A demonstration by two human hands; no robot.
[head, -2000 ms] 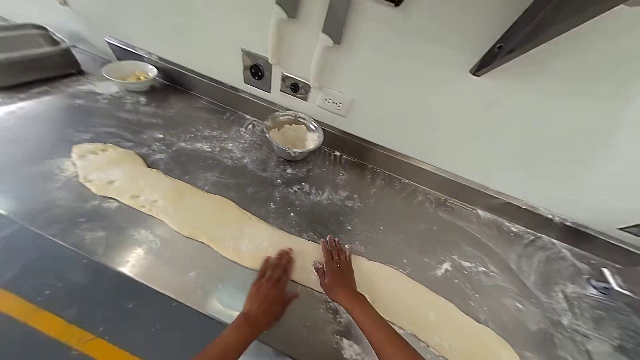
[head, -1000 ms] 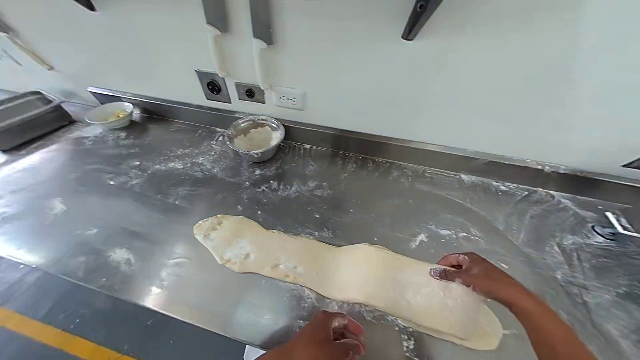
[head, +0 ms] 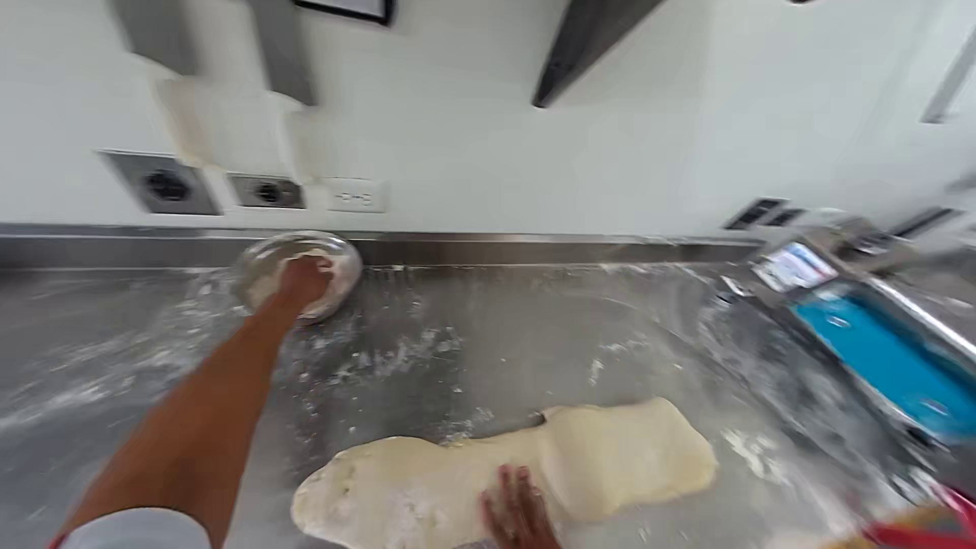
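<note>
My left hand [head: 305,280] reaches into a steel bowl [head: 255,267] of flour [head: 324,301] at the wall side of the steel table; its fingers are down in the flour, and whether they grip any is hidden. Below, a flat length of pale dough [head: 633,457] lies on the floured metal, its right part folded over in a second layer. My right hand [head: 520,507] rests on the middle of the dough, blurred, fingers slightly apart and holding nothing.
Flour [head: 396,358] is scattered over the steel tabletop [head: 518,328]. A raised steel edge runs along the wall, under outlets [head: 357,195] and hanging knives [head: 286,53]. To the right are a blue tray [head: 892,358] and a digital scale [head: 797,267]. Something red is at the lower right corner.
The dough was one long strip two seconds ago; it is now shorter and folded at the right. My left hand has moved from beside the dough into the flour bowl. The view has shifted right.
</note>
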